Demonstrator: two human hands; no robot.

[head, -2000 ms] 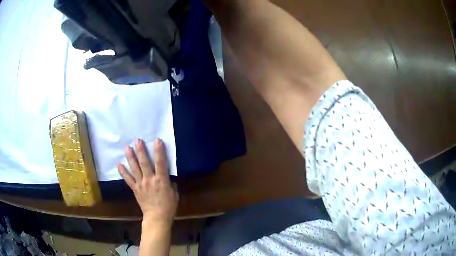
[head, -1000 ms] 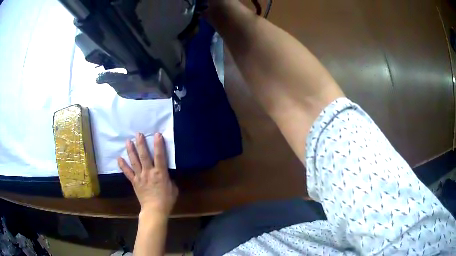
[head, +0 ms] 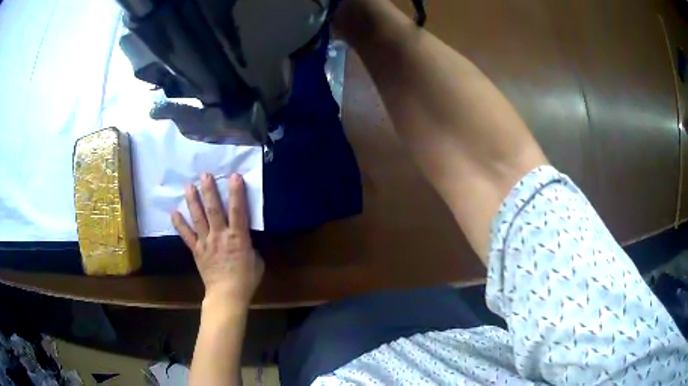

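The grey-black cutting machine (head: 219,68) stands at the top centre, over the right edge of the white marker paper (head: 158,173). Its lower end meets that edge, beside the dark navy fabric lay (head: 313,173). My left hand (head: 225,241) lies palm down across the near edge of the paper, fingers spread, below the machine and holding nothing. My right forearm reaches up from the right to the machine's right side; my right hand is hidden behind the machine or cut off by the top edge. A yellow-gold taped cloth weight (head: 105,200) rests left of my left hand, across the paper's near edge.
The brown table (head: 468,188) extends to the right, with its curved near edge just below my left hand. A short black cord (head: 420,11) shows at the top. A clear or silvery strip lies along the lay's right side. Scraps lie on the floor at bottom left.
The machine has come nearer along the paper's right edge, closer to my left hand. My left hand keeps its place on the paper. The view has shifted slightly, with paper and weight higher in it.
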